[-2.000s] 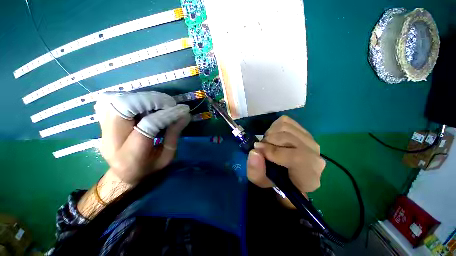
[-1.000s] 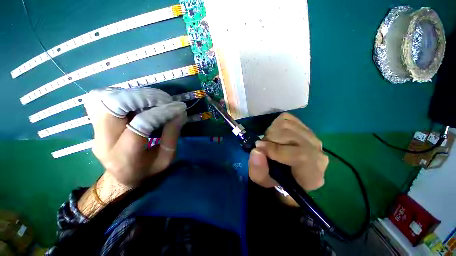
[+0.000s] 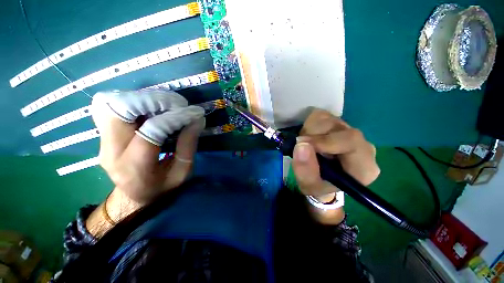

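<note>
Several white LED strips (image 3: 132,67) lie fanned out, their orange pad ends against a row of green circuit boards (image 3: 224,52) along the left edge of the white work pad (image 3: 306,61). My left hand (image 3: 146,141), with whitish covers on thumb and finger, is pinched on thin solder wire (image 3: 67,76) at the fourth strip's pads and hides parts of the lower strips. My right hand (image 3: 336,152) holds the soldering iron (image 3: 359,196) like a pen, its tip at the fourth strip's pad end. Whether the tip touches the pads is hard to tell.
A round silvery dish with a crusted rim (image 3: 472,48) stands at the upper right of the green bench (image 3: 381,66). The iron's black cord (image 3: 434,182) hangs at the right. A red box (image 3: 457,241) and a cardboard box (image 3: 467,163) are at the right edge. A blue apron (image 3: 221,204) covers my lap.
My right hand has moved right, and the iron now lies at a flatter angle, its tip still near the fourth strip. My left hand has shifted slightly left. The view has shifted slightly.
</note>
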